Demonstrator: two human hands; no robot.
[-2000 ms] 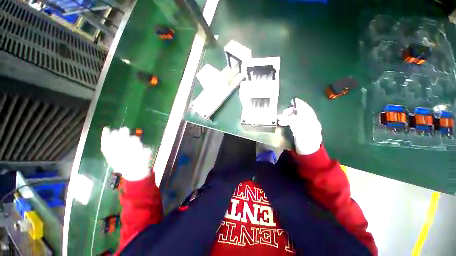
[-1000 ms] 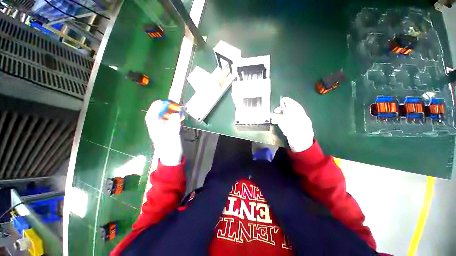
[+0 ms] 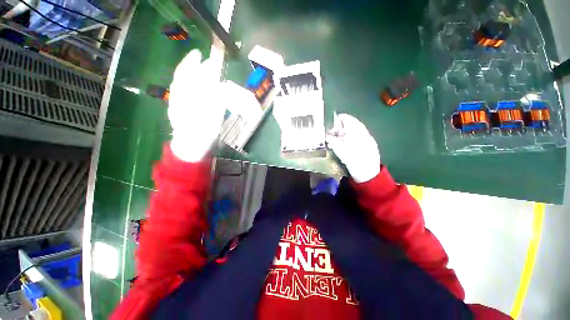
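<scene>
A blue-and-orange wound coil (image 3: 259, 82) sits in the tilted white fixture block (image 3: 265, 59), by its raised end piece. My left hand (image 3: 199, 106), in a white glove, is over the rail just left of that block. Its fingers look apart and no coil shows in it; glare blends its edge with the block. The upright white fixture block (image 3: 301, 112) has dark comb-like slots and stands to the right. My right hand (image 3: 353, 145), gloved, is at that block's lower right corner, fingers closed on a small grey piece (image 3: 335, 130), mostly hidden.
A loose dark coil (image 3: 399, 89) lies on the green bench. A clear blister tray (image 3: 481, 78) at right holds three blue-orange coils and one darker coil. The green conveyor (image 3: 119, 169) with spaced coils runs at left, beyond a pale rail.
My left hand took a coil from the conveyor side and moved up and forward; the coil now sits in the tilted block. My right hand stays by the upright block. The whole view has shifted.
</scene>
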